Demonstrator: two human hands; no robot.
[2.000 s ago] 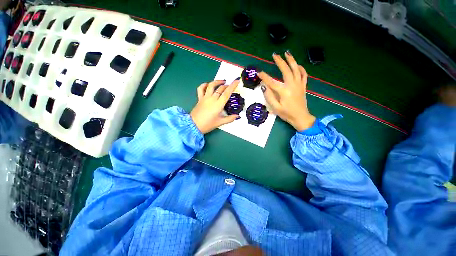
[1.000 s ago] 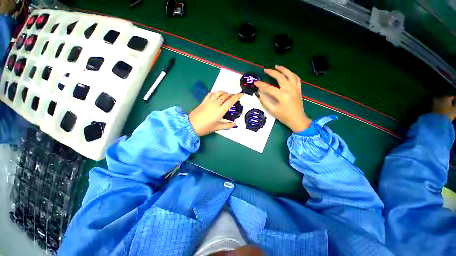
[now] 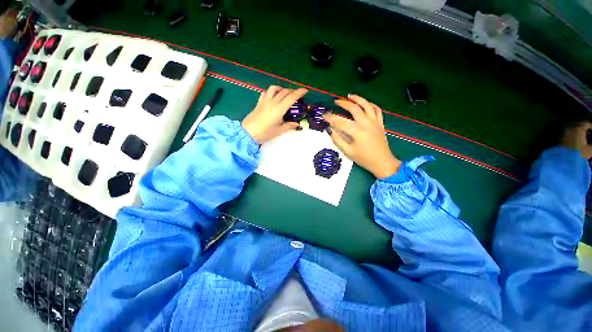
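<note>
Three round black smartwatch heads with lit purple displays are at the white paper sheet (image 3: pixel 302 170). My left hand (image 3: pixel 271 115) has its thumb and fingers around the left smartwatch head (image 3: pixel 295 111) near the paper's top edge. My right hand (image 3: pixel 360 133) has its fingertips on the right edge of a second smartwatch head (image 3: pixel 317 117), just beside the first. The third smartwatch head (image 3: pixel 327 163) lies untouched on the paper's lower right part. A small pale yellow tab (image 3: pixel 305 124) shows between the two upper watch heads.
A white foam tray (image 3: pixel 144 122) with dark units stands at left, with clear blister trays (image 3: pixel 55 253) below it. A marker pen (image 3: pixel 202 117) lies beside the tray. Several black units lie on the conveyor belt (image 3: pixel 396 58). Another person's sleeve (image 3: pixel 548 220) is at right.
My left hand has moved up with the left watch head, which now sits beside the upper one. The upper watch's display has changed to the purple pattern. Belt units have shifted slightly right and down.
</note>
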